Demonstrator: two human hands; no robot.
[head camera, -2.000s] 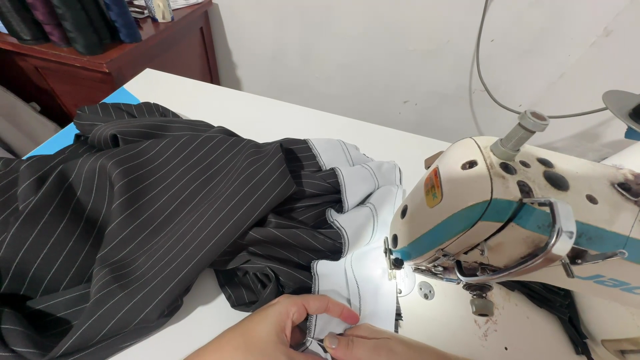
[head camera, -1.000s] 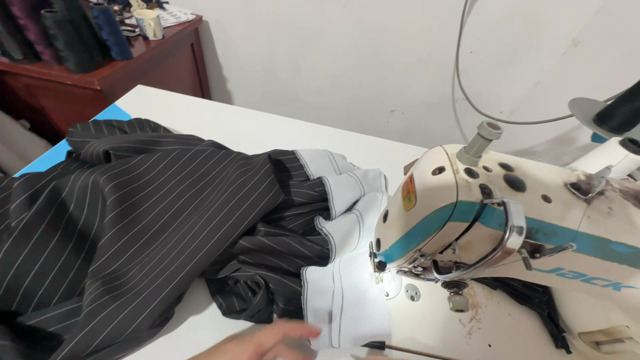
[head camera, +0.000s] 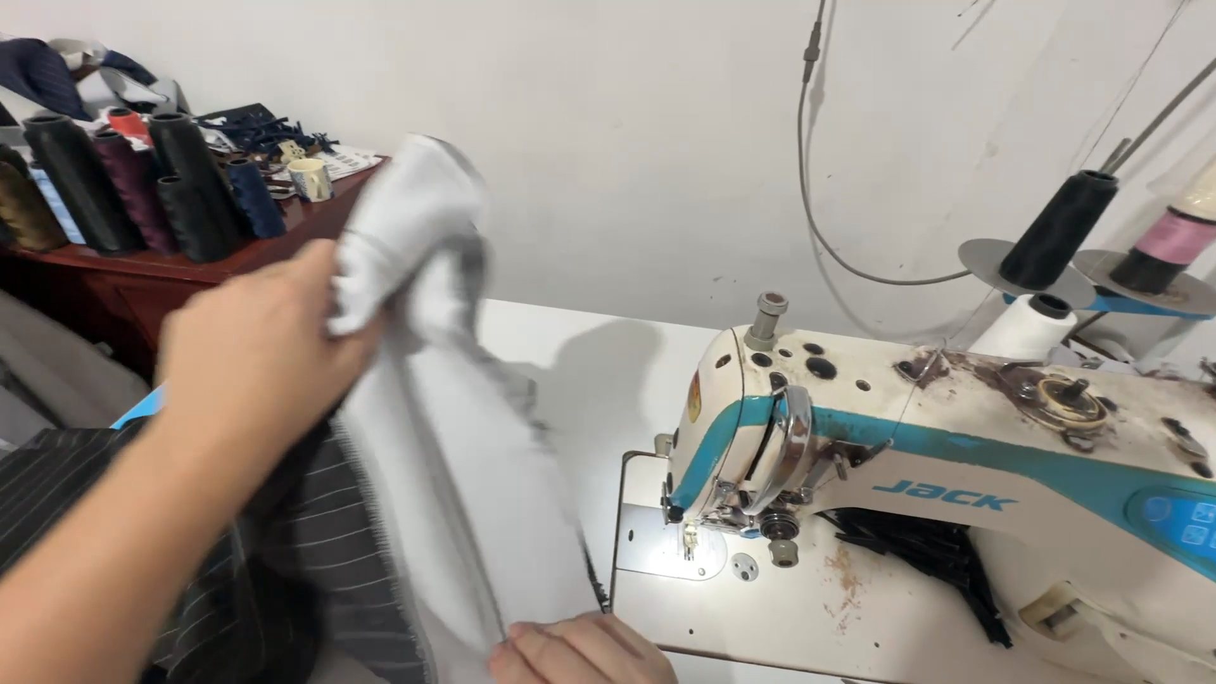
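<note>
My left hand (head camera: 271, 342), blurred, grips the upper part of a white fabric band (head camera: 475, 427) and holds it raised at left of centre. At the bottom centre my right hand (head camera: 581, 651) pinches the lower part of the same band. Black pinstriped fabric (head camera: 351, 541) hangs beside the band and spreads to the lower left, partly hidden by my left forearm. A white and teal Jack sewing machine (head camera: 912, 456) stands to the right. Its presser foot (head camera: 691, 540) is lit, and no fabric lies under it.
Thread cones (head camera: 85, 185) and a mug (head camera: 311, 180) stand on a dark red wooden cabinet (head camera: 218, 266) at the upper left. Behind the machine are a black thread cone (head camera: 1059, 233) and a white one (head camera: 1026, 328). Black strips (head camera: 936, 551) lie under the machine arm. A cable hangs on the wall.
The white band was lying flat against the machine's needle area; now it is lifted off, away to the left. My left hand has risen with it. The view has shifted to the right and upward.
</note>
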